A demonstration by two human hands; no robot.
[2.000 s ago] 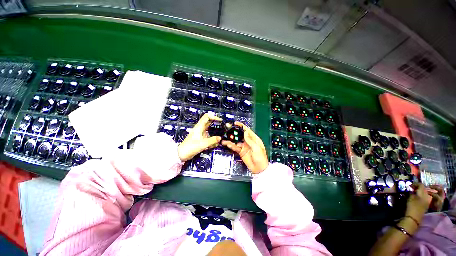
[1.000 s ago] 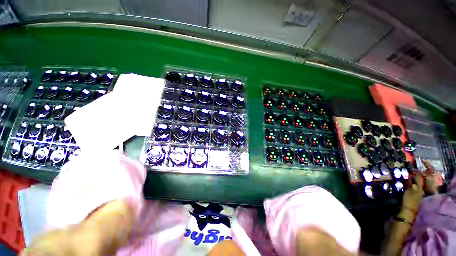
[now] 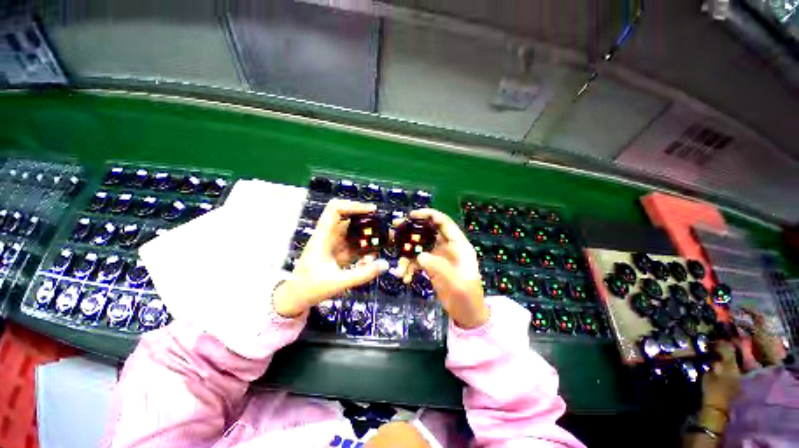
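Observation:
My left hand (image 3: 328, 262) holds a round black watch unit (image 3: 364, 234) between thumb and fingers. My right hand (image 3: 448, 262) holds a second black watch unit (image 3: 414, 237) beside it. Both units show small orange-yellow lit marks and are held up over the middle clear tray (image 3: 394, 325). That tray holds rows of black units, partly hidden by my hands. At least one pocket in its front row at the right holds no unit.
White sheets (image 3: 229, 249) overlap the left tray (image 3: 96, 262). Right of the middle stands a tray of units with red and green dots (image 3: 526, 254). Farther right are a beige box (image 3: 613, 262) with loose units, a salmon-red bin (image 3: 679, 223) and another person's hands (image 3: 723, 372). A red crate (image 3: 19, 385) is low left.
A second ago both hands were low near my body, blurred and away from the tray. Now they are raised together over it with one unit each. The view has tilted up.

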